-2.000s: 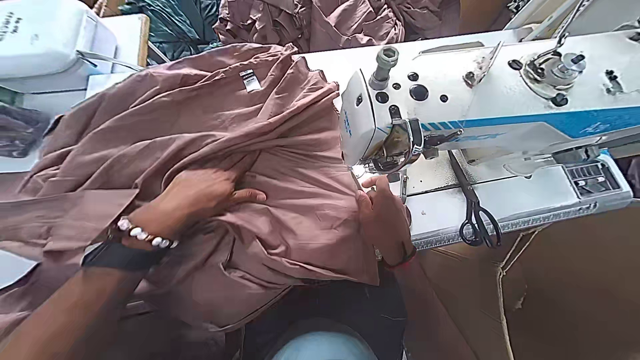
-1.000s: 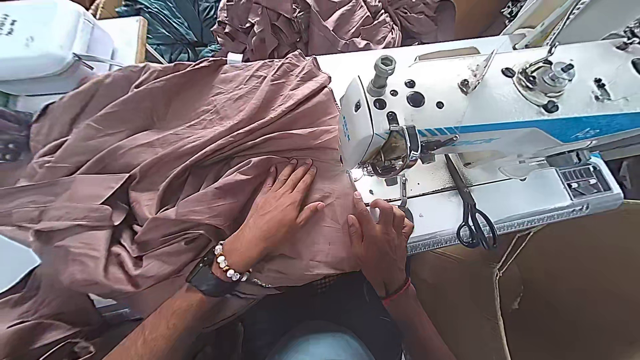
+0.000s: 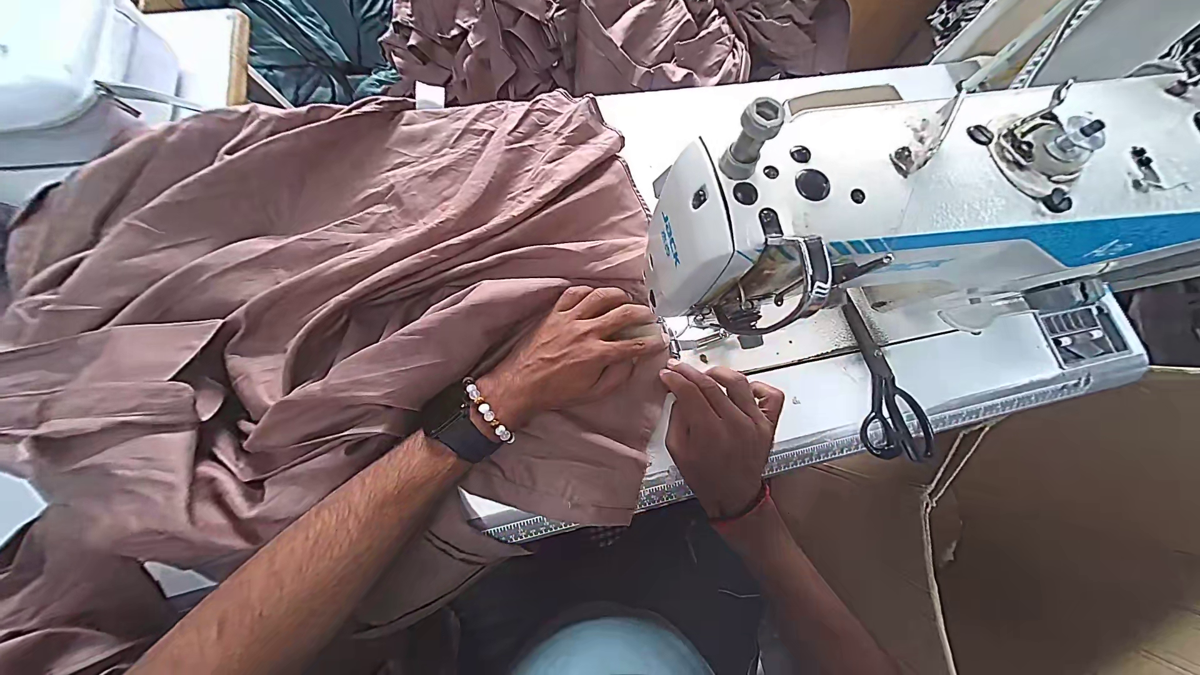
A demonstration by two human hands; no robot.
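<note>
A mauve fabric garment (image 3: 375, 234) lies in folds over the left of the table, its right edge running up to the needle area of a white and blue Jack sewing machine (image 3: 900, 225). My left hand (image 3: 586, 352) rests palm down on the cloth just left of the presser foot (image 3: 677, 339), its fingers pointing toward the foot. My right hand (image 3: 722, 427) is at the cloth's edge, just below the foot, with thumb and forefinger pinching that edge. The needle tip cannot be made out.
Black-handled scissors (image 3: 895, 403) lie on the machine bed to the right, handles over the front edge. A measuring tape strip (image 3: 825, 450) runs along that edge. More mauve cloth (image 3: 600, 42) is heaped behind the table. A white container (image 3: 75, 75) stands at the back left.
My left hand has moved across the cloth toward the presser foot. The lower right part of the cloth has shifted up, baring some of the table's front edge. My right hand stays near the foot.
</note>
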